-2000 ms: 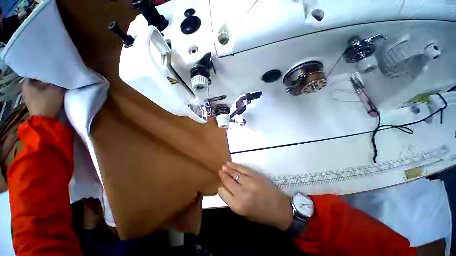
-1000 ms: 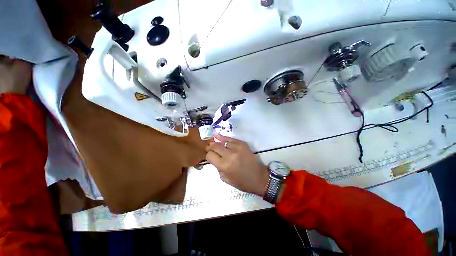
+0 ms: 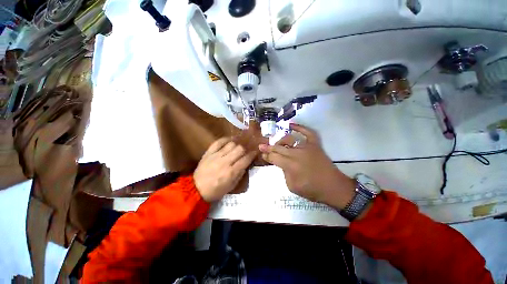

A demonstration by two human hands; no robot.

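Observation:
The brown panel [image 3: 186, 130] lies on the machine bed with its right edge at the presser foot [image 3: 249, 115]. Its white backing [image 3: 122, 111] is spread to the left. My left hand [image 3: 222, 169] lies on the brown panel just below the presser foot, fingers pressing it down. My right hand [image 3: 306, 165] holds the panel's edge between thumb and fingers, right of and below the foot. The two hands are close together. The needle tip is too small to make out. The white sewing machine head [image 3: 328, 50] stands above the hands.
Pink snips [image 3: 441, 113] with a dark cord lie on the machine bed at right. A printed ruler [image 3: 300, 202] runs along the table's front edge. Brown and white panels [image 3: 41, 205] are piled at left. Beige-grey strap bundles [image 3: 50, 41] lie at the upper left.
My left hand has let go of the white backing at far left and moved right onto the brown panel near the foot. The backing now lies flatter. My right hand stays by the foot.

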